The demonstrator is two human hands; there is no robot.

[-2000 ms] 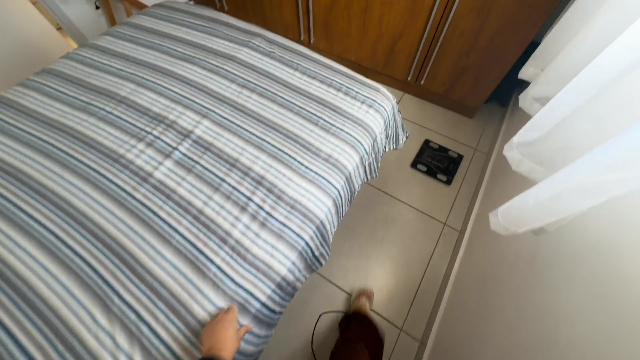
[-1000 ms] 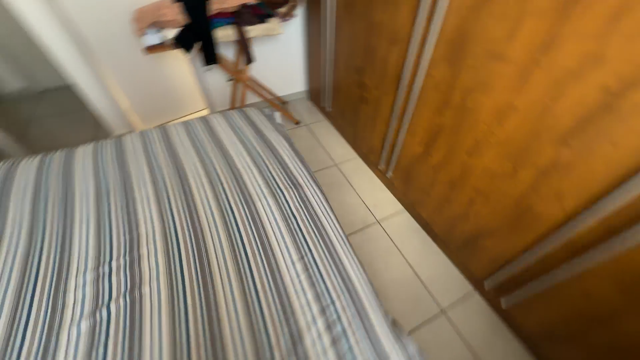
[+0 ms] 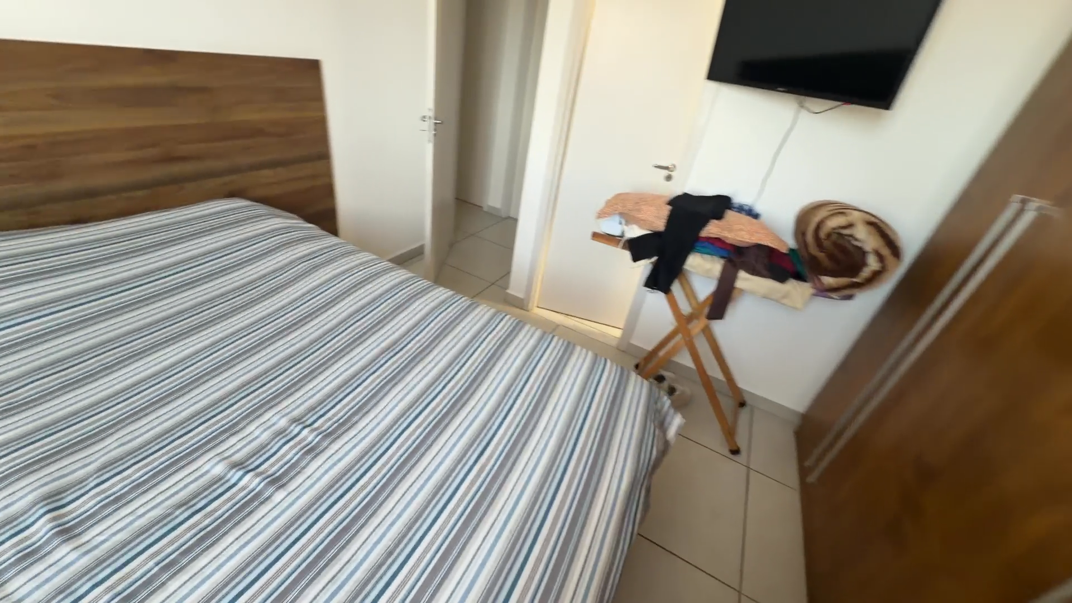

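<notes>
Neither my left hand nor my right hand shows in the head view at this moment. A blue, grey and white striped bed sheet (image 3: pixel 335 394) covers the bed, with small wrinkles near its middle, and its edge hangs over the right side. Behind the bed stands a wooden headboard (image 3: pixel 167 134). Past the foot of the bed is a wooden folding ironing board (image 3: pixel 688 335), piled with clothes (image 3: pixel 682 234). A rolled brown and cream blanket (image 3: pixel 847 247) lies at the right end of the pile.
A wooden wardrobe (image 3: pixel 963 419) with long metal handles runs along the right. Tiled floor (image 3: pixel 703 511) lies between it and the bed. At the back are an open white door (image 3: pixel 444 134), a closed door (image 3: pixel 628 151) and a wall-mounted television (image 3: pixel 825 50).
The view has swung from the floor beside the bed up to the far wall. A hand rested on the sheet's edge two seconds ago; no hand is in view now.
</notes>
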